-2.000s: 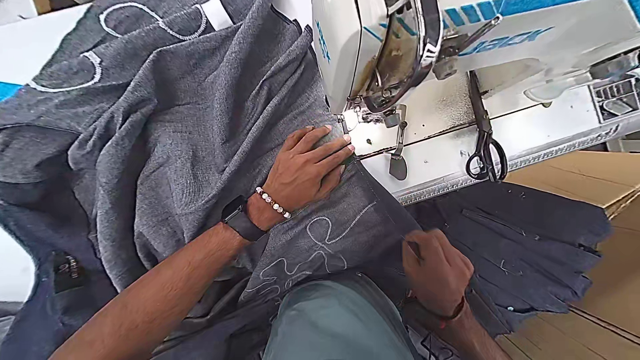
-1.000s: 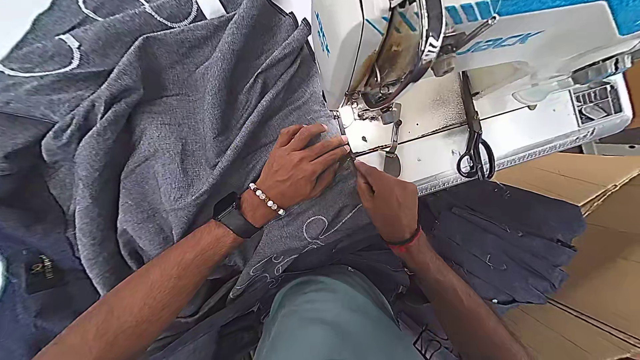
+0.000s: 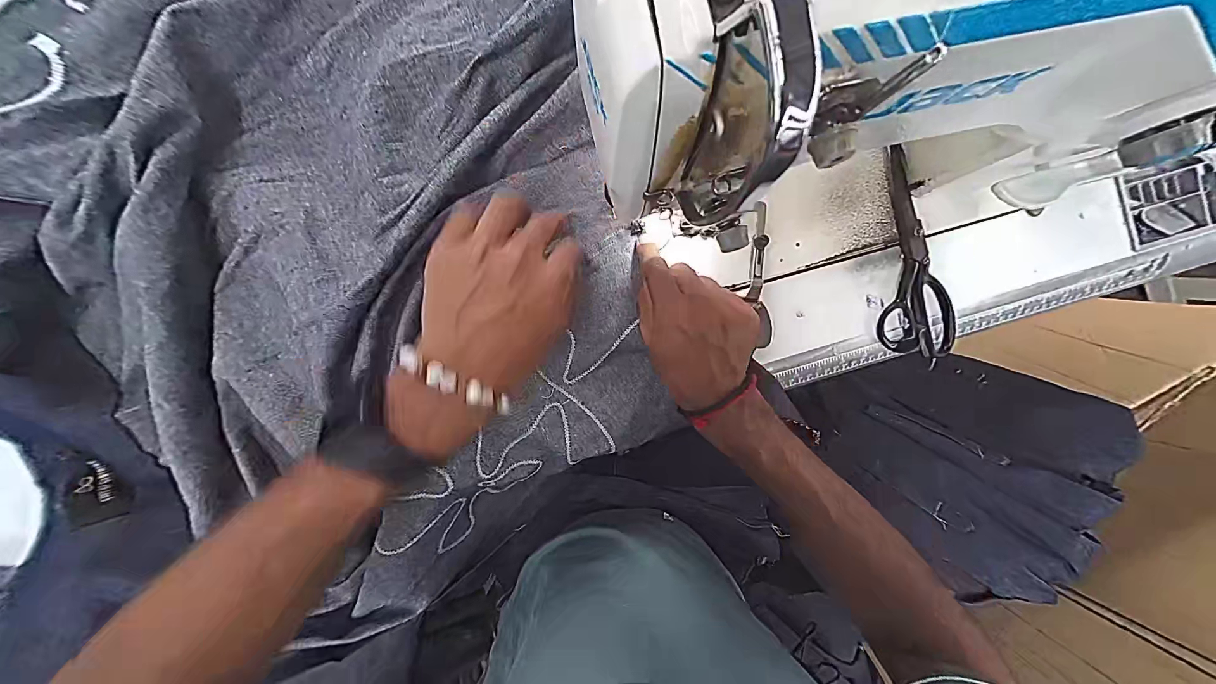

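Note:
A dark grey denim-like fabric [image 3: 285, 142] with white stitched curves spreads over the left side and runs up to the needle area of a white and blue Jack sewing machine [image 3: 617, 104]. My left hand [image 3: 499, 294], blurred, lies on the fabric left of the presser foot [image 3: 655, 226], its fingers bent over gathered cloth; whether they pinch it is unclear. Just below the foot, my right hand [image 3: 698, 328] grips the fabric's edge between thumb and fingers. A watch and a beaded bracelet are on my left wrist, a red and black cord on my right.
Black-handled scissors [image 3: 917, 285] lie on the machine bed, over its front edge with the measuring tape [image 3: 1064, 299]. Dark cut fabric pieces [image 3: 978, 465] rest below on cardboard [image 3: 1159, 513] at the right. My covered knee [image 3: 627, 608] is at the bottom centre.
My right hand has come up from below to the fabric edge near the presser foot. My left hand has drawn back leftward from the foot, and the fabric beneath it has bunched.

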